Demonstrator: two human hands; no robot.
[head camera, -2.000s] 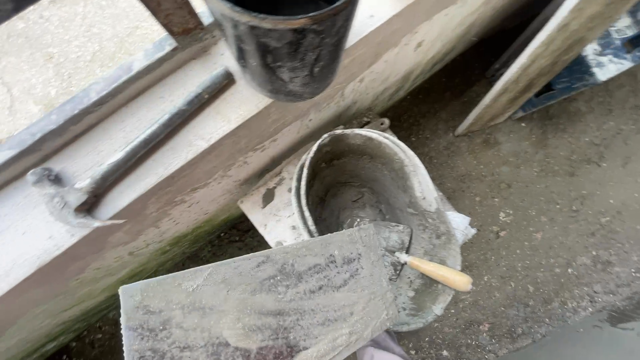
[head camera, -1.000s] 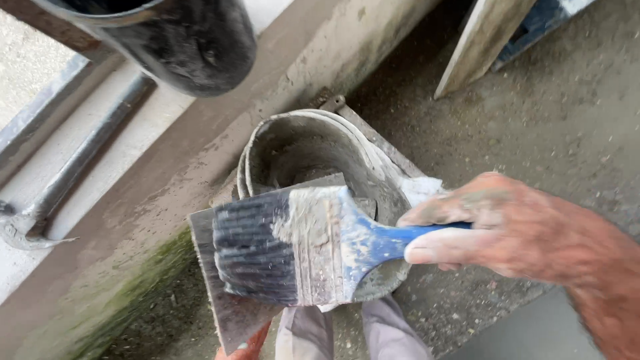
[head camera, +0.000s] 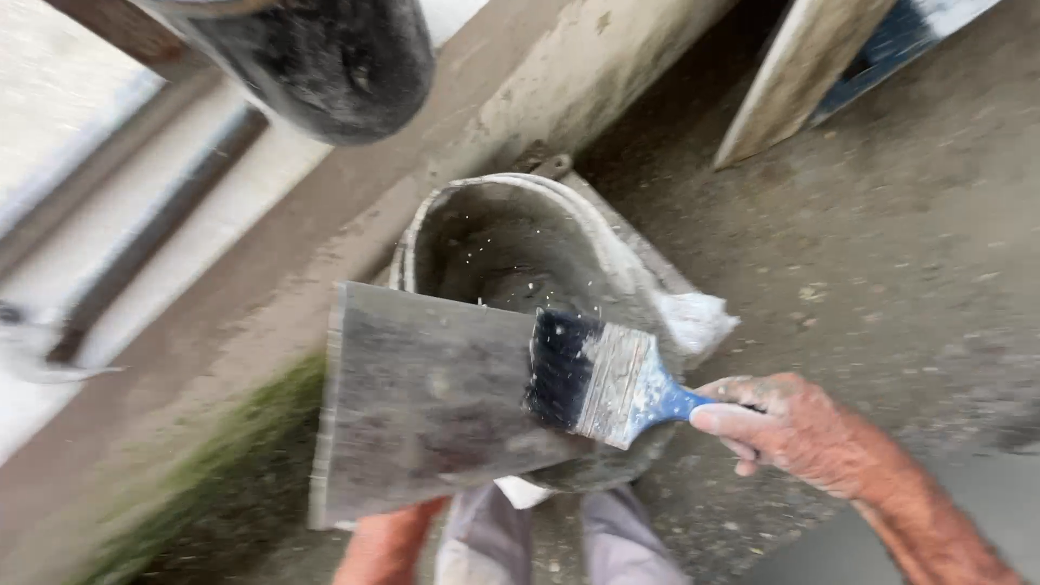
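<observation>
My right hand (head camera: 768, 426) grips the blue handle of a wide paintbrush (head camera: 621, 382) spattered with mortar. The dark bristles lie on or just over the right part of a flat, grey, board-like plate (head camera: 439, 398), with light drops flying above its upper edge. The plate is tilted over the near side of a mortar-crusted bucket (head camera: 601, 231). My left hand is hidden beneath the plate; only the wrist and forearm (head camera: 390, 540) show at its lower edge.
A black bucket (head camera: 349, 73) is at the upper left, by a ledge (head camera: 276, 236). A blurred hammer (head camera: 154, 236) lies on the white surface left of it. At the upper right a board (head camera: 800, 81) leans beside a blue thing (head camera: 869, 65). My legs (head camera: 487, 540) are below the mortar bucket.
Two seconds ago a wooden-handled trowel was at the plate and no brush showed. Since one second ago the brush has moved toward the plate's right side, uncovering its face.
</observation>
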